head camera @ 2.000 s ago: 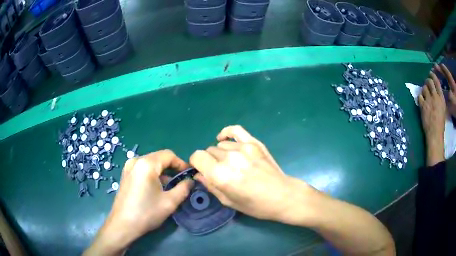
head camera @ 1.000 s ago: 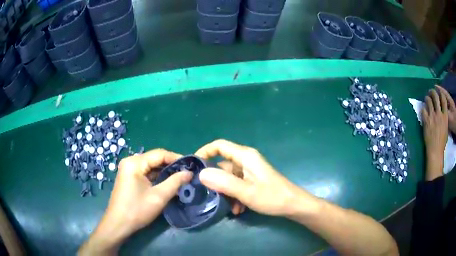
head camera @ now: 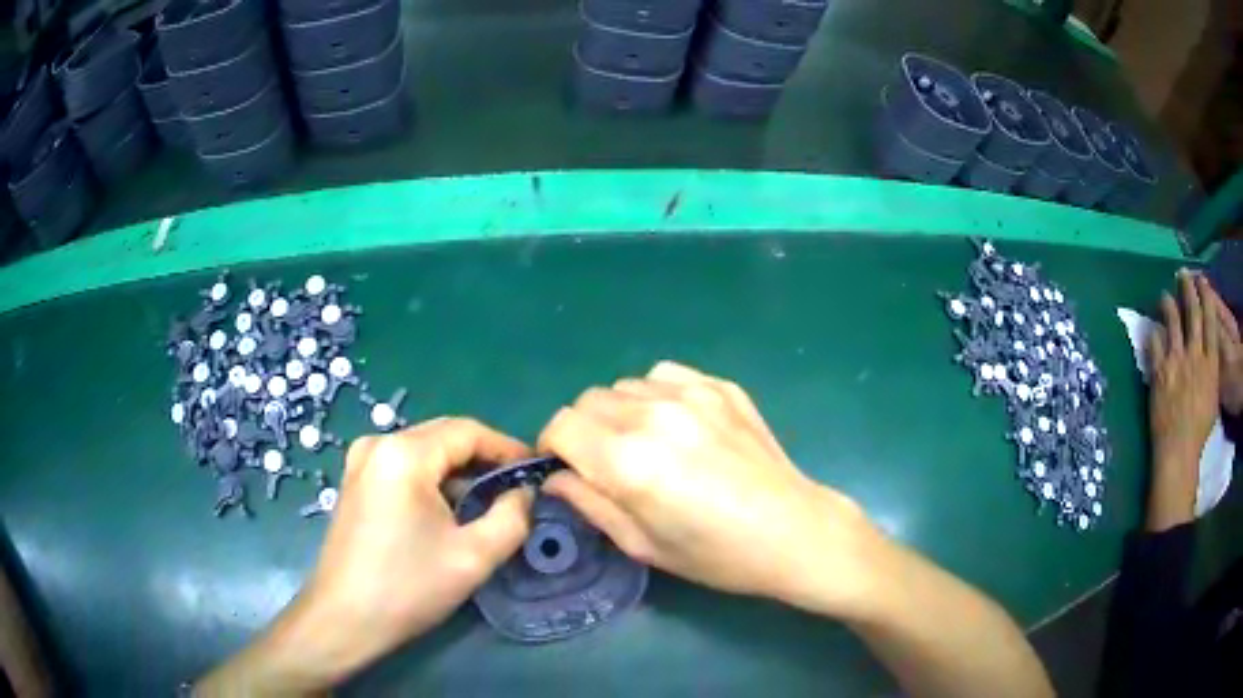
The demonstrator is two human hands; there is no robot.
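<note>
A dark grey plastic housing (head camera: 562,600) is between my hands low in the middle of the head view, its open side and round centre hub facing me. My left hand (head camera: 416,532) grips its left side, thumb inside near the hub. My right hand (head camera: 682,484) is closed over its upper right rim, fingertips at the top inner wall. My fingers hide the upper part of the housing; whether a small insert is under them cannot be told. A pile of small dark inserts with white discs (head camera: 266,375) lies to the left, a few loose beside my left hand.
A longer insert pile (head camera: 1036,382) lies at the right. Beyond the light green raised edge (head camera: 450,205) stand housing stacks at the left (head camera: 348,82), middle (head camera: 634,62) and right (head camera: 938,116). Another person's hands (head camera: 1183,361) rest on white paper at the far right.
Since one second ago, the housing has tilted so its hub faces me more. My right hand has turned and closed over the rim, where its thumb and fingers were spread. The view has shifted slightly.
</note>
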